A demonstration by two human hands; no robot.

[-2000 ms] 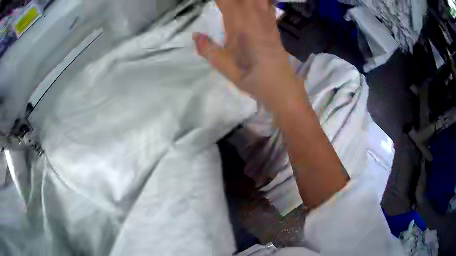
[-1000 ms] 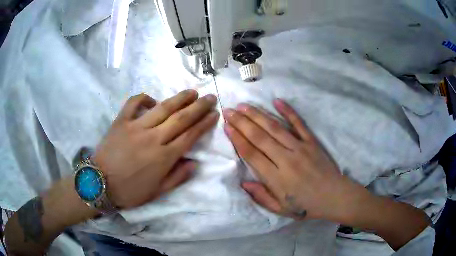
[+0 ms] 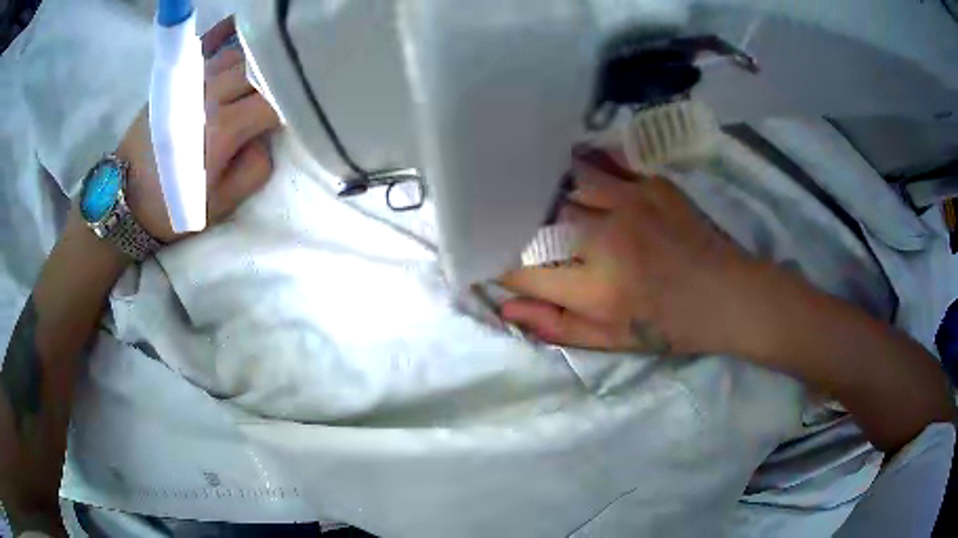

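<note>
Off-white cloth (image 3: 347, 305) lies in wide folds across the table and under the sewing machine head (image 3: 504, 137). My left hand (image 3: 236, 137), with a watch on its wrist, is at the upper left with its fingers curled at the cloth. A glowing white strip and the machine head partly cover it, so its grip is unclear. My right hand (image 3: 620, 263) is right beside the needle end of the head, with thumb and finger closed on the cloth there. The needle and presser foot are hidden or blurred.
A cream ribbed dial (image 3: 672, 135) on a black fitting stands just above my right hand. The glowing strip (image 3: 179, 126) with a blue top hangs at the left. The table edge with printed ruler marks (image 3: 210, 492) shows at the lower left.
The view is closer to the machine head. My left hand has moved from flat beside the seam to the far upper left. My right hand has gone from lying flat to pinching near the needle.
</note>
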